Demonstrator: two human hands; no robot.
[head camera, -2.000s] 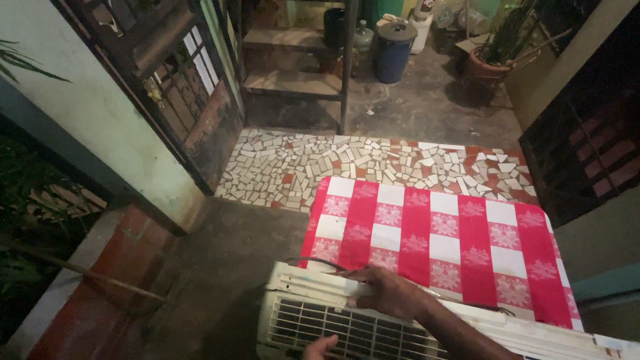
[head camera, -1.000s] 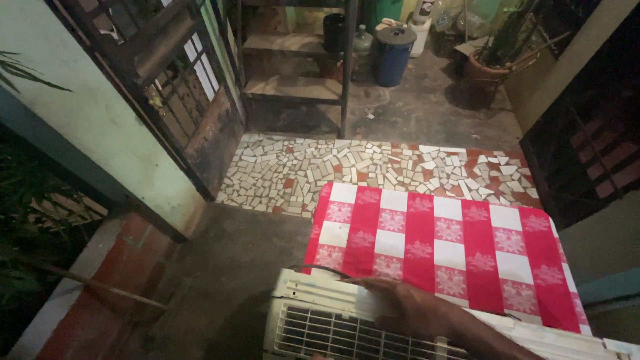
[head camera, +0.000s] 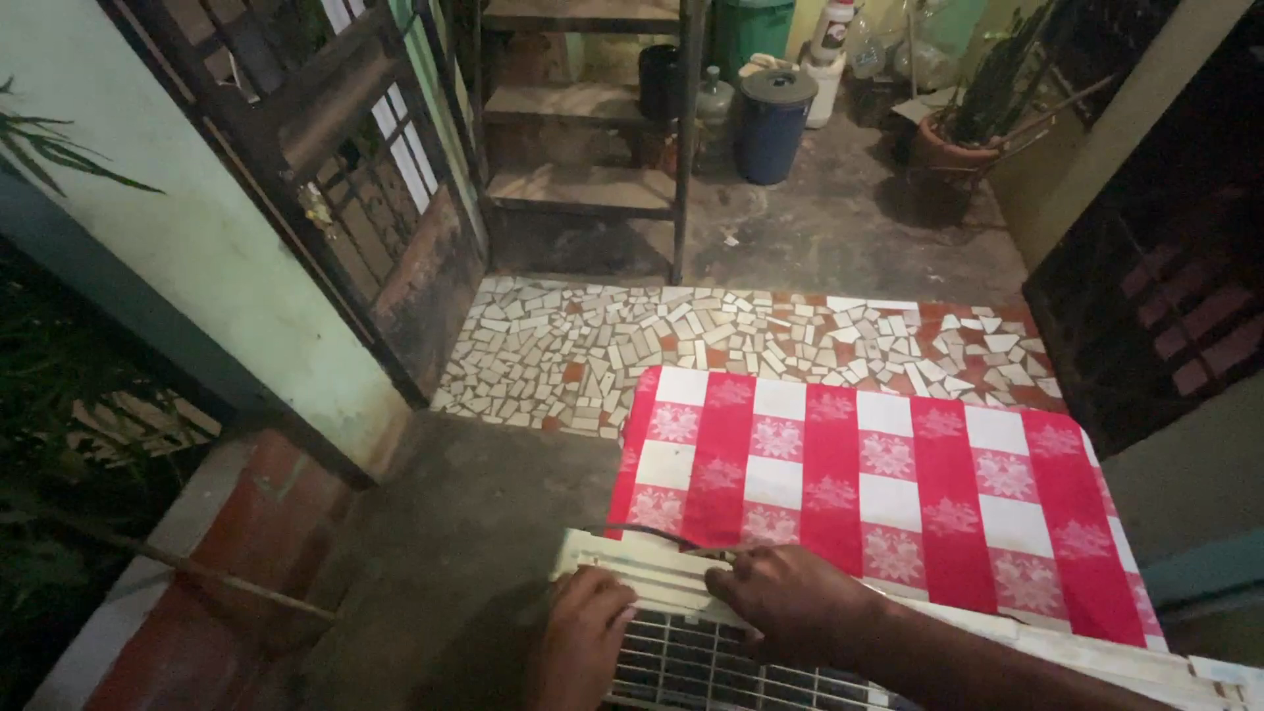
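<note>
An off-white plastic housing with a slatted grille (head camera: 691, 657), which looks like an air conditioner's indoor unit, lies along the near edge of a table with a red and white checked cloth (head camera: 879, 474). My left hand (head camera: 583, 632) rests on the housing's left end, its fingers bent over the top strip. Just right of it, my right hand (head camera: 780, 602) bends its fingers at the rear edge, near a dark cable (head camera: 652, 534). Whether either hand grips the housing or a small part is not plain.
Beyond the table lies a strip of broken-tile mosaic (head camera: 632, 346). Steps (head camera: 583, 188) stand behind it, with a blue lidded bin (head camera: 775, 128) and a potted plant (head camera: 958, 138) to the right. An open metal door (head camera: 346, 178) and a low brick wall (head camera: 237, 553) are at the left.
My left hand, low at the frame's edge earlier, has come up onto the housing's left end. My right hand stays near the housing's rear edge, its fingers now more bent.
</note>
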